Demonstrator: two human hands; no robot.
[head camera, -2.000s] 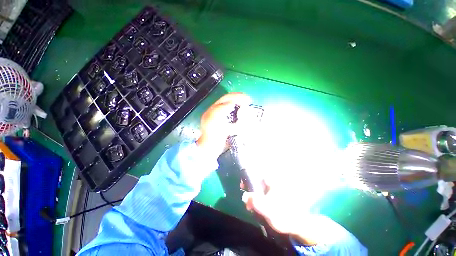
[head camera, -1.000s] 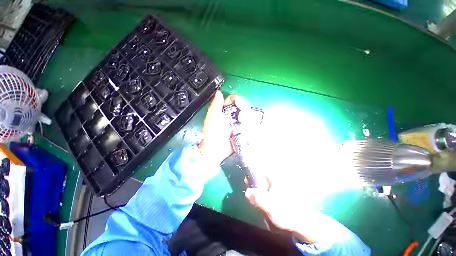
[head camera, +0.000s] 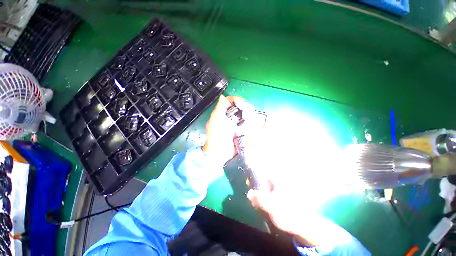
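Note:
My left hand (head camera: 218, 131), partly washed out by glare, pinches a small dark unit with a shiny rim (head camera: 234, 114) at its fingertips. A thin-edged square part (head camera: 260, 119) shows beside the unit, mostly lost in the glare; I cannot tell whether it touches the unit. My right hand (head camera: 265, 202) is below and to the right, its fingers around the lower end of a long slim dark tool (head camera: 246, 160). The tool's upper end points towards the held unit; whether its tip touches is hidden by glare.
A black blister tray (head camera: 111, 181) with dark square units in many pockets lies left of my hands. The silver lamp head (head camera: 387, 166) is at right, near a yellowish bottle (head camera: 418, 144) and blue stick (head camera: 393, 127). A white fan (head camera: 20, 102) and blue bin (head camera: 49, 175) are at left.
The view has shifted a little, so the tray and fan sit slightly further right and lower. The held unit is tilted slightly differently in my left hand. Both hands keep their holds.

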